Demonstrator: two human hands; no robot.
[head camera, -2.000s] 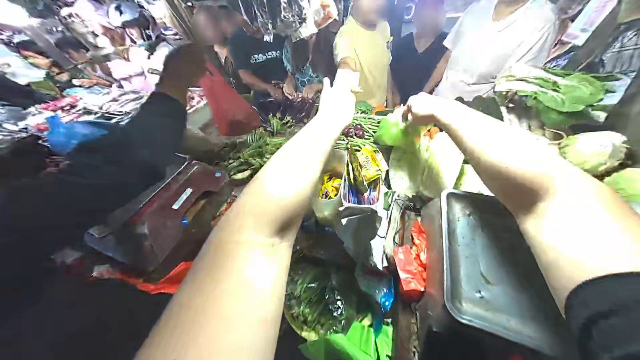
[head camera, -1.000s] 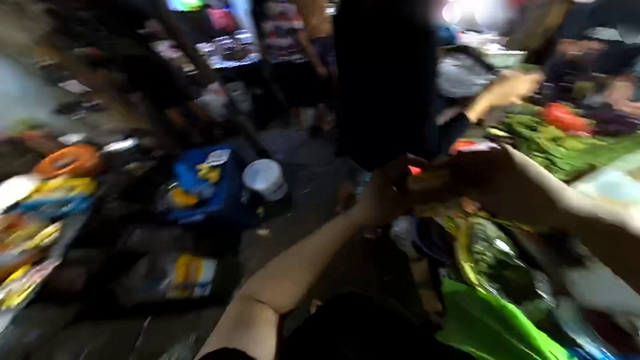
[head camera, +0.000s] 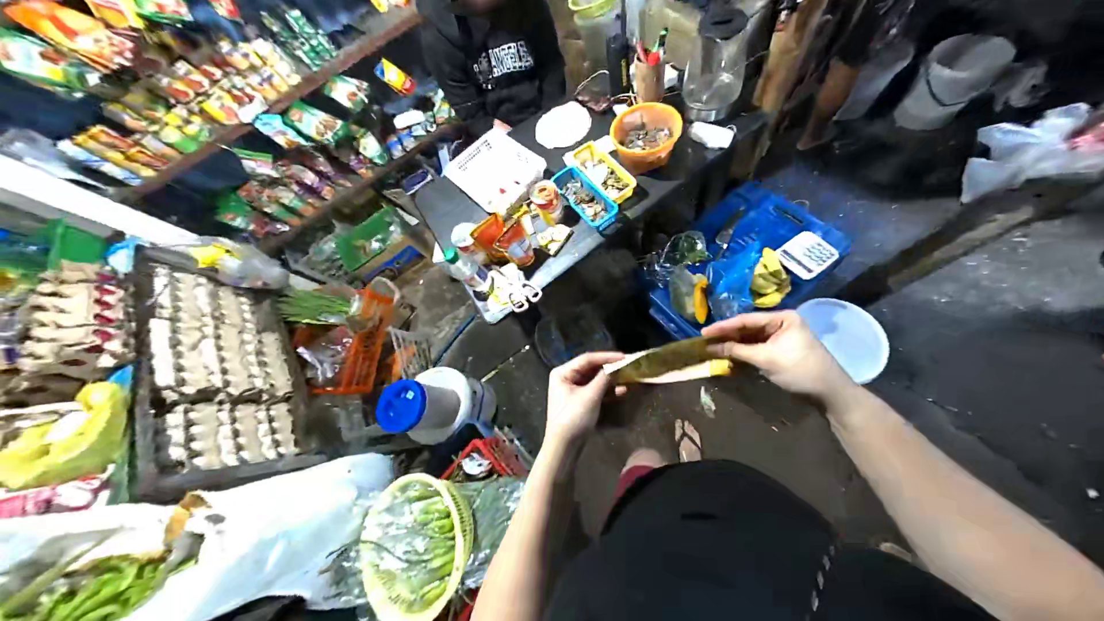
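Note:
My left hand (head camera: 582, 392) and my right hand (head camera: 772, 345) hold a folded yellowish paper piece (head camera: 668, 362) between them, one at each end; it looks like banknotes, though this is not certain. Both hands are over the dark floor, in front of a dark table (head camera: 604, 228). On that table stand an orange bowl of coins (head camera: 647, 138), a yellow basket of coins (head camera: 604, 168) and a blue basket of coins (head camera: 586, 197). A white perforated basket (head camera: 493, 168) lies tilted behind them.
A person in a dark printed top (head camera: 496, 65) is behind the table. Egg trays (head camera: 220, 362) and a basket of green vegetables (head camera: 418, 548) are at left. A blue crate (head camera: 768, 224), a white pail lid (head camera: 845, 339) and a blue-lidded container (head camera: 423, 405) stand nearby.
The view has swung from the vegetable stall to the table with coins. Two seconds ago my hands were apart, reaching over the vegetables; now they are together at the folded paper piece.

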